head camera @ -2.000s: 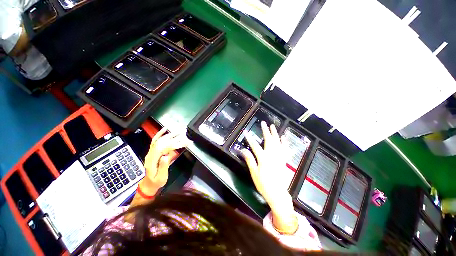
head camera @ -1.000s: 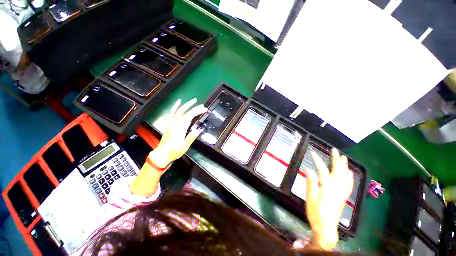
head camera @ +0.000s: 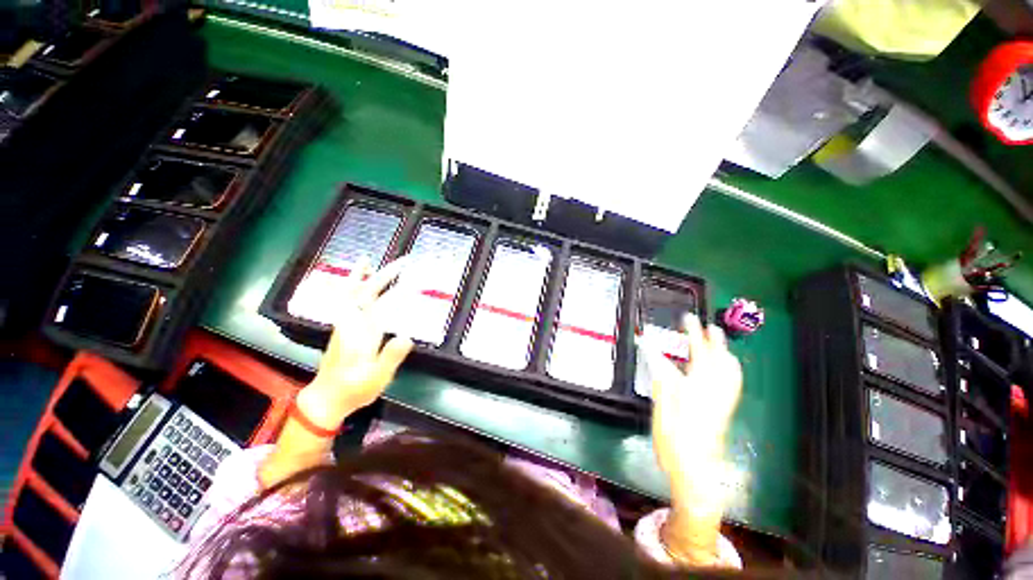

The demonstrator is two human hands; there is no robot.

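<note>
A black five-slot phone tray (head camera: pixel 467 365) lies on the green mat in front of me, one smartphone per slot. The leftmost phone (head camera: pixel 353 255), the second, the middle phone (head camera: pixel 509 306) and the fourth phone (head camera: pixel 586 324) show white screens with a red line. The rightmost phone (head camera: pixel 668 306) is greyer at its top and partly covered. My left hand (head camera: pixel 363 348) is over the lower part of the two left phones, fingers apart, holding nothing. My right hand (head camera: pixel 696 391) is over the lower part of the rightmost phone, fingers spread, holding nothing.
A large white board (head camera: pixel 612 102) stands behind the tray. Phone trays lie at left (head camera: pixel 215 244) and stacked at right (head camera: pixel 833 374). A calculator (head camera: pixel 170 465) and red-orange tray (head camera: pixel 70 368) are lower left. A pink item (head camera: pixel 743 316) lies right of the tray; a red clock (head camera: pixel 1002 91) is upper right.
The view has swung to the right. My left hand has moved onto the left phones and my right hand to the rightmost phone. The leftmost screen has turned from dark to white with a red line.
</note>
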